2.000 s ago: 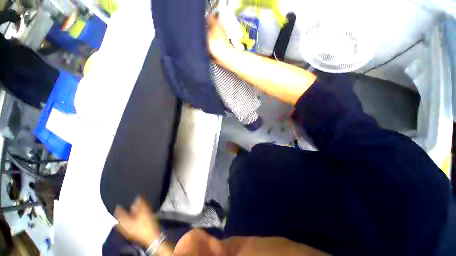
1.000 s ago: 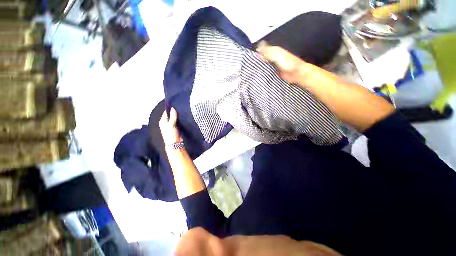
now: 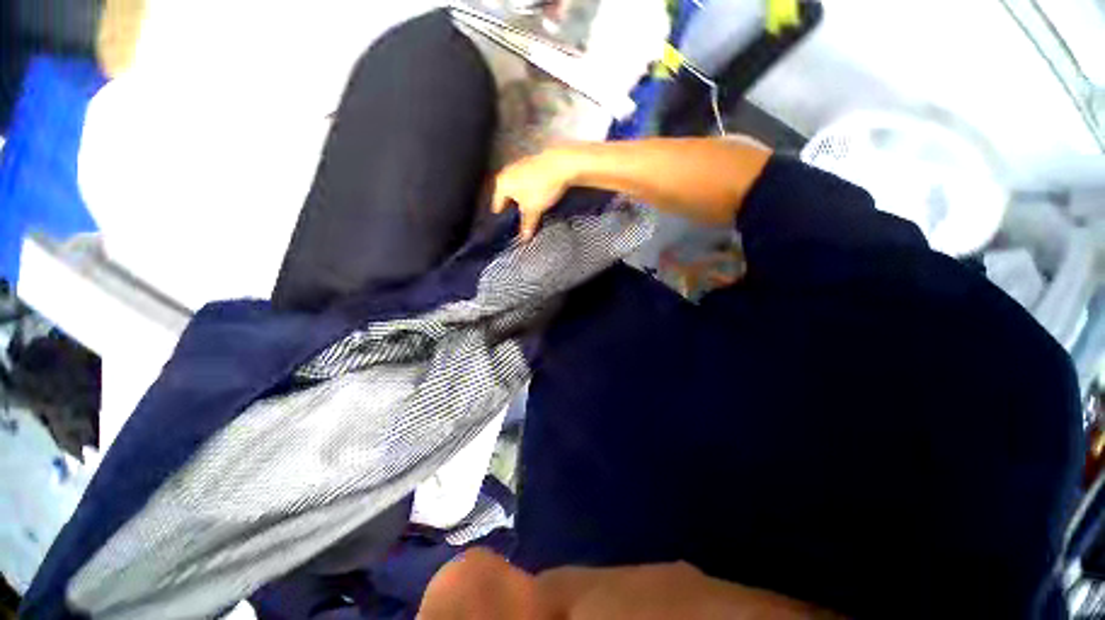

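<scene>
A navy garment (image 3: pixel 182 400) lies across the near part of the black pressing board (image 3: pixel 394 158) and runs down to the lower left. Its fine-striped lining (image 3: pixel 327 448) faces up, bunched near the middle. My right hand (image 3: pixel 533 197) grips the garment's upper edge beside the board's right side, with the lining hanging under the fingers. My left hand is not in view. The garment's lower end reaches the picture's bottom left edge.
A white table (image 3: pixel 206 158) lies under the board. A white round fan-like object (image 3: pixel 909 182) is at the upper right. A blue object (image 3: pixel 55 158) is at the left edge. Blurred cluttered items lie beyond the board's right side.
The garment has turned from held up over the table to lying across the board, stretched to the lower left. My right hand shows further left, and my left hand has left the view.
</scene>
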